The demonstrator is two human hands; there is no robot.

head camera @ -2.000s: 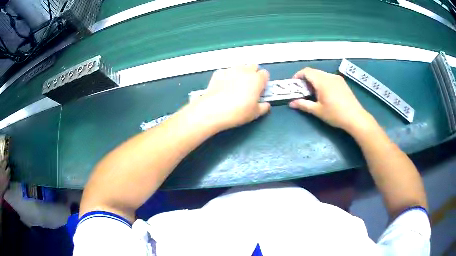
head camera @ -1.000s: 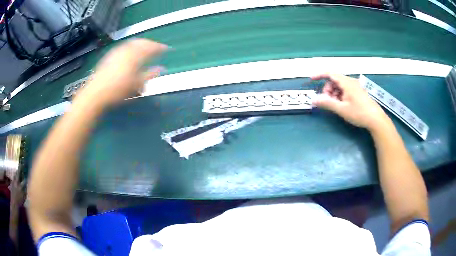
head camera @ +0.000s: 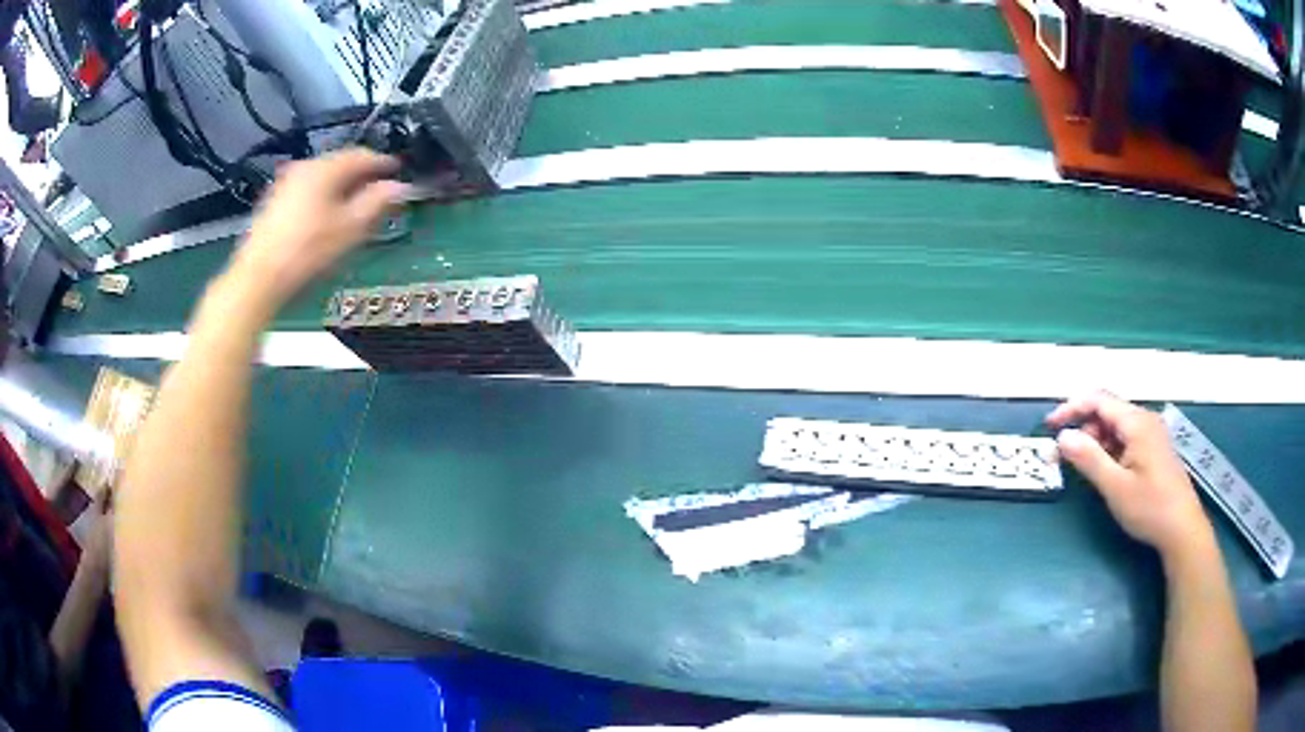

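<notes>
A pale strip with a wavy pattern lies flat on the dark-green bench. My right hand is at its right end, thumb and forefinger apart, the thumb tip close to the strip; contact is unclear. My left hand is blurred, stretched out over the green conveyor beside the grey equipment; whether its fingers hold anything cannot be told. A dark stack with six ringed shapes on top stands at the bench's far edge. A perforated cover strip lies slanted at the right.
A worn tape patch is on the bench. Grey equipment with black cables stands far left. A red-orange stand is far right, beyond white rails. A person's arm is at left, a blue stool below.
The view has shifted left and farther out. The wavy strip, earlier between both hands, lies on the bench. My left hand has moved away left, past the dark stack; my right hand stays by the strip's end.
</notes>
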